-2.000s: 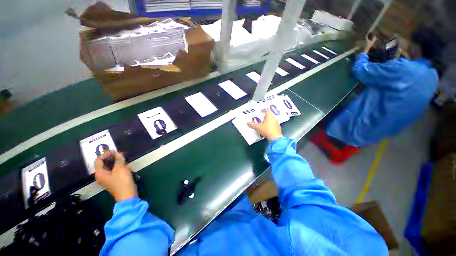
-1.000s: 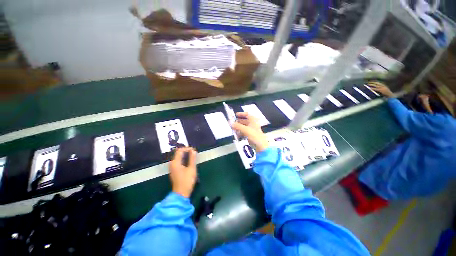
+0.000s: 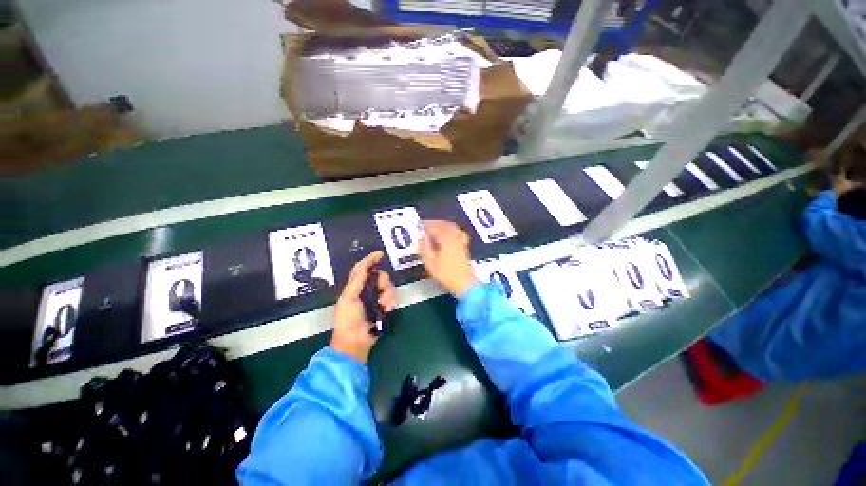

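Observation:
My left hand (image 3: 357, 308) holds a small black cable bundle (image 3: 372, 296) above the near belt rail. My right hand (image 3: 446, 254) is over the belt, its fingertips at the right edge of a white ring-print leaflet (image 3: 397, 237) on a black box; its grip is unclear. Another ring-print leaflet (image 3: 486, 216) lies to the right, with no cable visible on it. Leaflets further left carry black cables, such as this leaflet (image 3: 302, 258). A fanned leaflet stack (image 3: 593, 289) lies on the bench. A loose cable (image 3: 418, 399) lies near me.
A black cable pile (image 3: 152, 418) is at lower left. A slanting metal post (image 3: 703, 123) stands by the leaflet stack. Beyond the belt are a torn carton (image 3: 408, 147) of leaflets and white plastic bags (image 3: 617, 100). A person in blue (image 3: 807, 285) is at right.
My right hand has moved from the bench stack, via holding up a leaflet, down to the belt. Ring-print leaflets now lie where blank cards showed. The view has shifted; boxes have passed leftward.

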